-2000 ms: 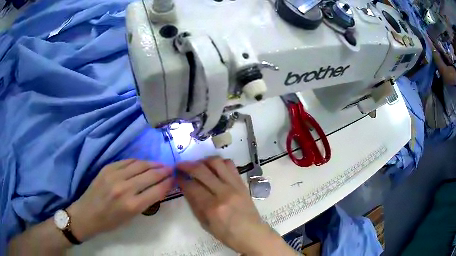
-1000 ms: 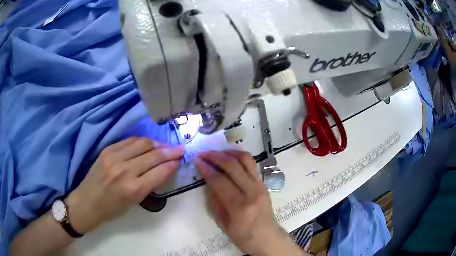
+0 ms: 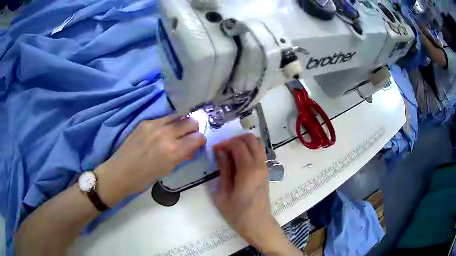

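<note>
A large light blue garment piece (image 3: 75, 100) lies gathered on the left of the white sewing machine (image 3: 280, 30), marked "brother". My left hand (image 3: 155, 145), with a watch at the wrist, is close to the lit needle area (image 3: 202, 120), its fingers bent together at the cloth edge. My right hand (image 3: 242, 175) is just right of it, fingertips curled near the needle and slightly blurred. The fingers hide the cloth edge, so its hold in either hand is not clear. The presser foot is mostly hidden by glare.
Red-handled shears (image 3: 314, 122) lie on the white table (image 3: 295, 175) under the machine arm. A bent silver attachment (image 3: 275, 170) is right of my right hand. Light blue pieces (image 3: 352, 225) are below the table's right side. Another person's arm (image 3: 434, 47) shows at upper right.
My left hand has moved up and right, nearer the needle, while the view has shifted. My right hand's fingertips have parted a little from my left fingers.
</note>
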